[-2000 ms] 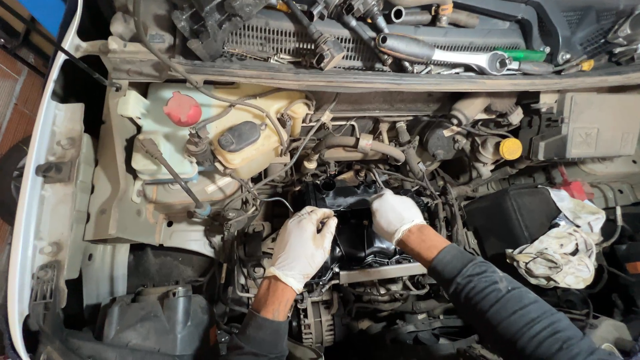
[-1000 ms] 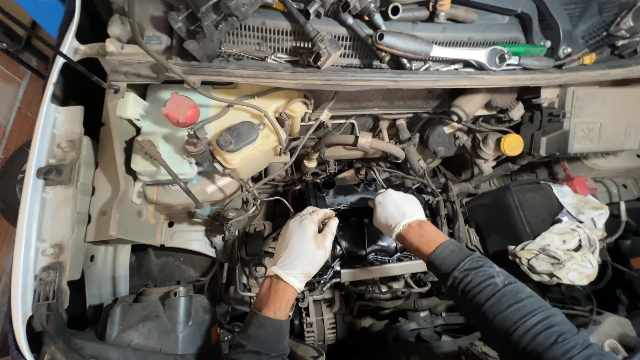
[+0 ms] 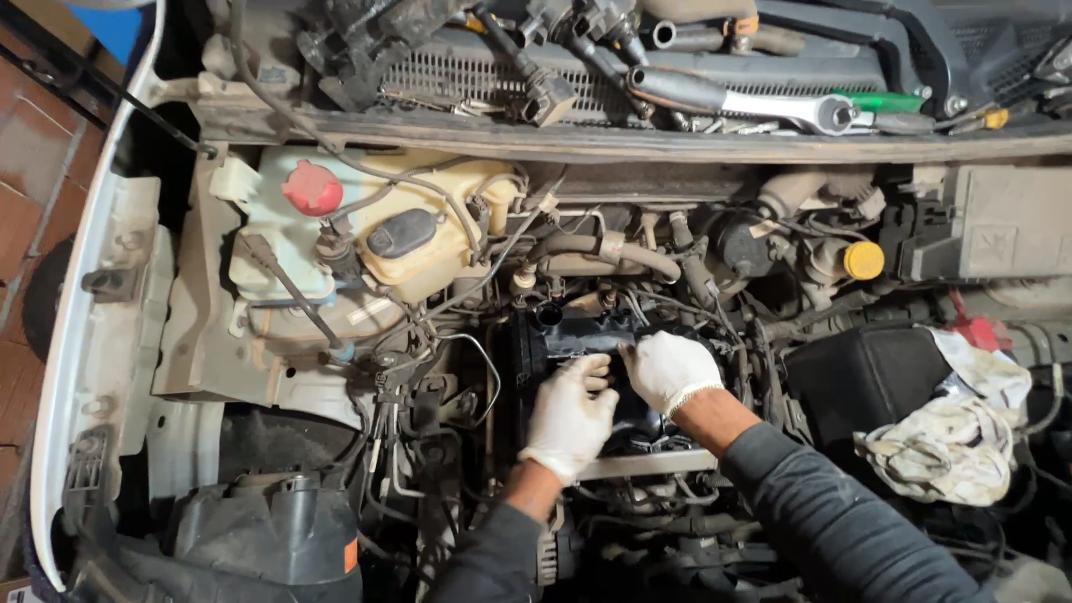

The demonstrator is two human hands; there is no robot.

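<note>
Both hands wear white gloves and work over the black engine cover (image 3: 586, 335) in the middle of a car's engine bay. My left hand (image 3: 573, 412) lies over the cover's left part, fingers curled; whether something small is between its fingertips cannot be told. Just to the right, my right hand (image 3: 672, 371) reaches onto the cover from the right, its fingers bent down and partly hidden by the hand itself. The two hands are close, with a narrow gap between them. A metal rail (image 3: 645, 465) runs across below them.
A ratchet wrench (image 3: 754, 105), a green-handled tool (image 3: 879, 102) and ignition coils (image 3: 548, 92) lie on the cowl above. To the left are a coolant reservoir's red cap (image 3: 311, 188) and a brake line. A stained rag (image 3: 946, 452) rests on a black box (image 3: 863, 373) at right.
My right hand has moved a little left and down over the cover, closer to my left hand. The fingers of my left hand have shifted slightly.
</note>
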